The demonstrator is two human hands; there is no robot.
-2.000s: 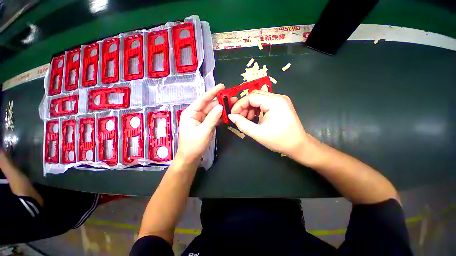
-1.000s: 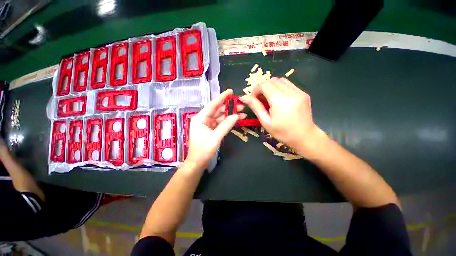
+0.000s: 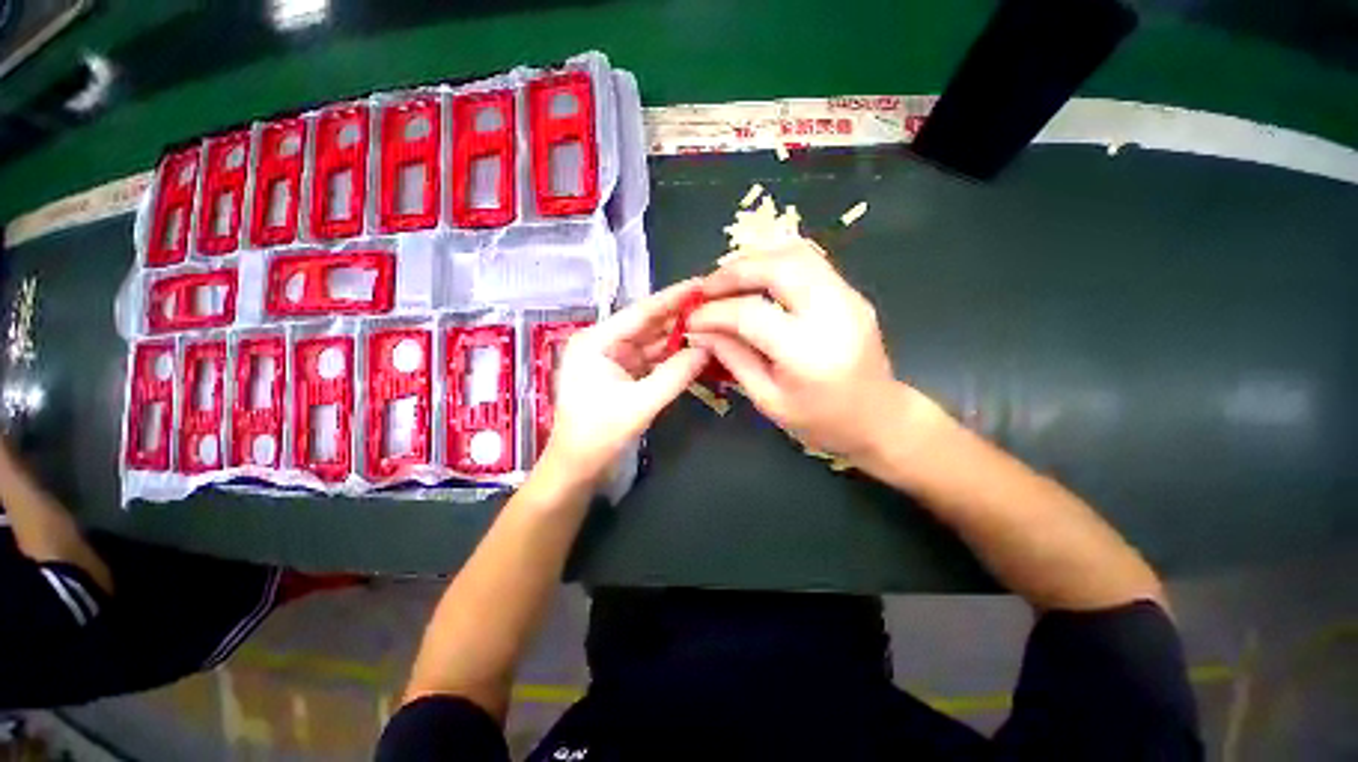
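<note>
My left hand (image 3: 608, 390) and my right hand (image 3: 812, 350) meet just right of the tray, both closed on a red plastic frame (image 3: 690, 316). Most of this frame is hidden by my fingers; only small red parts show between them. Whether my right fingertips pinch a strip cannot be seen. The whitish blister tray (image 3: 521, 279) holds two rows of upright red frames and a middle row with two sideways frames at its left and an empty pocket at its right. A heap of small pale strips (image 3: 763, 223) lies behind my right hand.
Tan strips (image 3: 709, 398) lie under my hands on the dark green bench top. A black block (image 3: 1020, 87) stands at the upper right, over the white edge strip (image 3: 1191, 134). Another person's arm (image 3: 42, 521) shows at the far left. More pale strips lie at the left edge.
My right hand has moved from above the held frame down onto it, against my left fingertips. The frame is turned and now mostly covered. The whole view has shifted slightly.
</note>
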